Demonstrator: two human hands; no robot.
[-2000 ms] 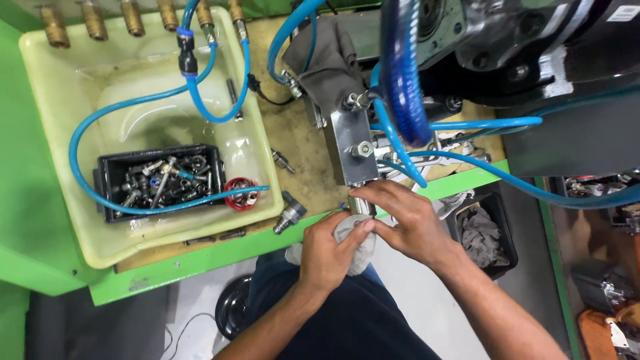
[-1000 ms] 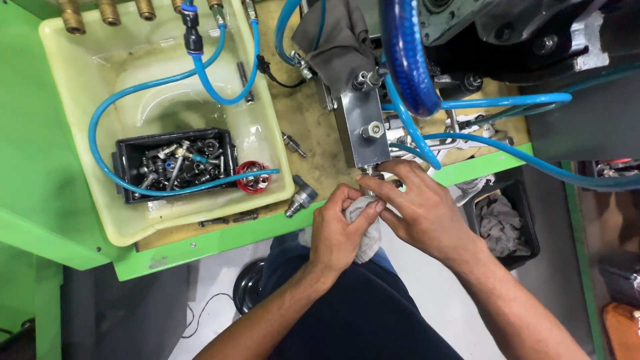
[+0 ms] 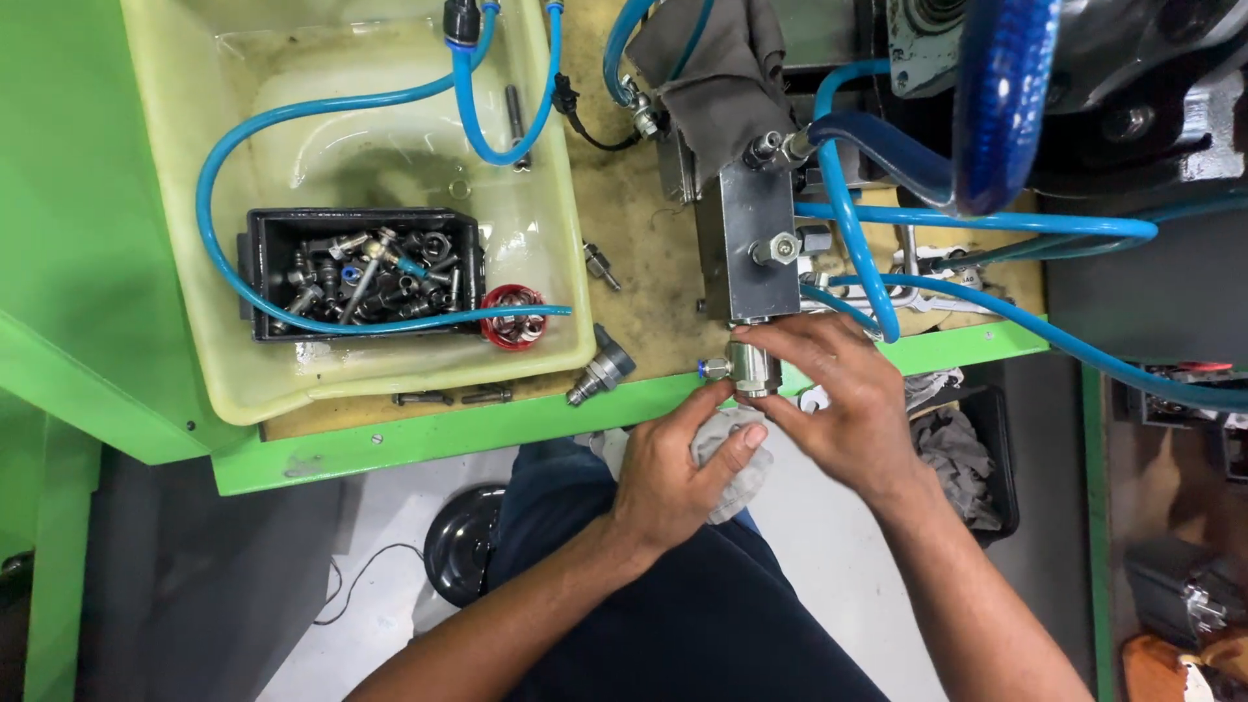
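Observation:
A dark metal block [image 3: 756,244] with hose fittings stands over the bench's front edge. Directly below it is a shiny cylindrical metal fitting [image 3: 754,367], with a small push-in connector [image 3: 716,370] on its left side. My right hand [image 3: 840,395] grips this fitting between thumb and fingers. A grey cloth [image 3: 733,466] is in my left hand [image 3: 678,466], whose fingertips are close to the fitting's lower end; whether they touch it cannot be told.
On the left, a yellowish tray [image 3: 390,382] holds a black bin [image 3: 255,292] of metal fittings and a red cup [image 3: 514,317]. Blue hoses [image 3: 975,222] loop over the bench. A metal connector [image 3: 602,368] lies by the tray; a bin of rags [image 3: 951,458] is at lower right.
The cylindrical fitting with its side connector now shows plainly below the block; my fingers largely covered that spot before. My left hand still has the cloth.

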